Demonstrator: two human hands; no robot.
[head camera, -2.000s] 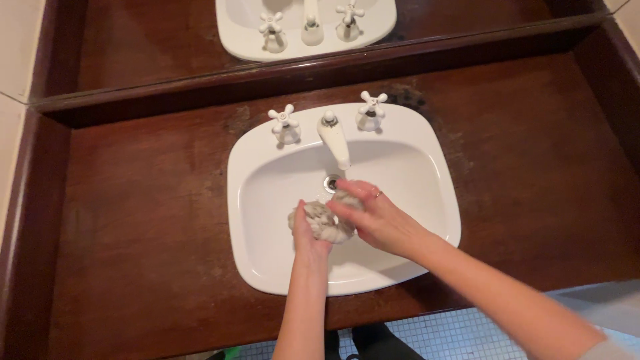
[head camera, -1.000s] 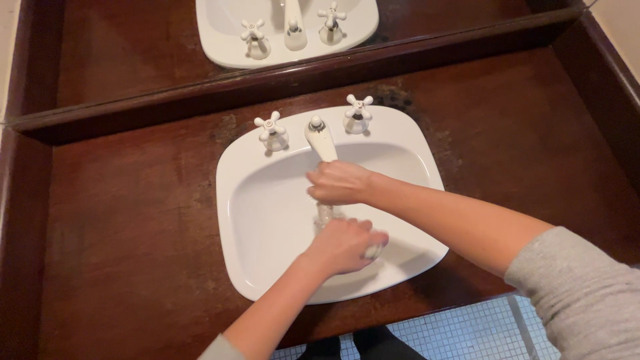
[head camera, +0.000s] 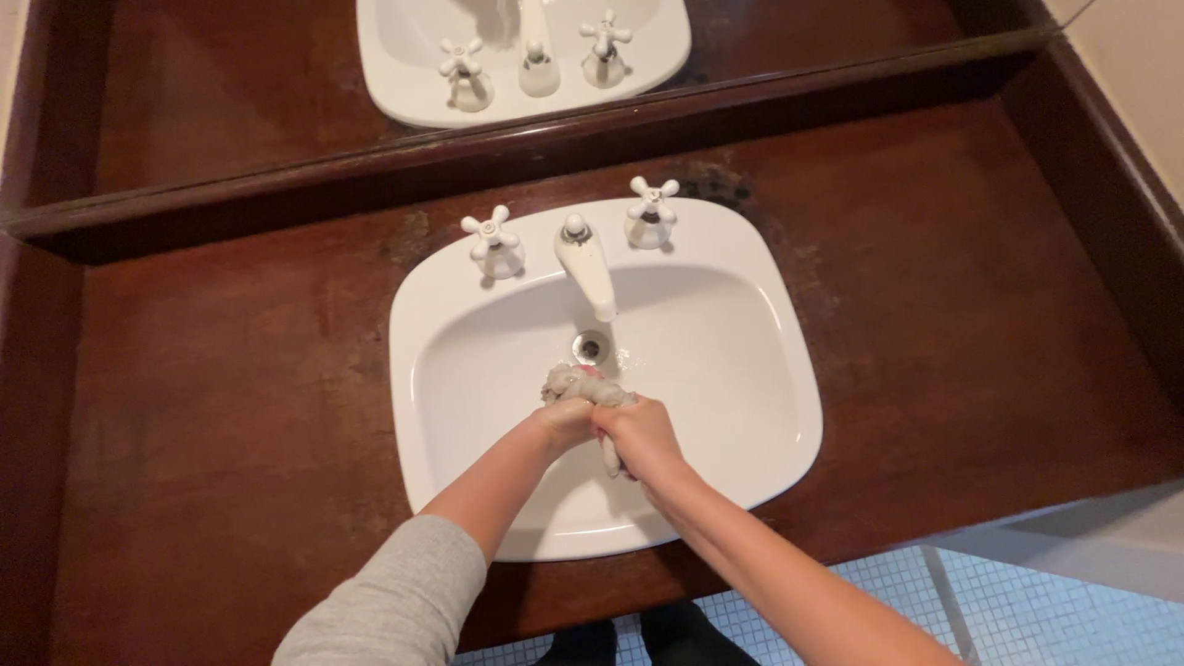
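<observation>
A wet, light grey cloth (head camera: 585, 384) is bunched and twisted between my two hands over the basin of a white sink (head camera: 740, 398). My left hand (head camera: 566, 424) grips it from the left, its palm side partly hidden by the cloth. Wrapped round the other part of the cloth is my right hand (head camera: 640, 433), and a tail of cloth hangs below it. Both hands are close together, just in front of the metal drain (head camera: 590, 348). Above the drain is the white faucet spout (head camera: 587, 268), with some water drops on the basin to its lower right.
White cross-handle taps stand left (head camera: 495, 242) and right (head camera: 651, 213) of the spout. Dark stained wood countertop (head camera: 222, 388) surrounds the sink. A mirror (head camera: 231, 83) rises behind a raised wooden ledge (head camera: 555, 143). Small floor tiles (head camera: 851, 592) and dark-clad feet show below.
My right hand has moved down from near the spout to beside my left hand. The cloth, mostly hidden one second ago, now shows bunched between both hands.
</observation>
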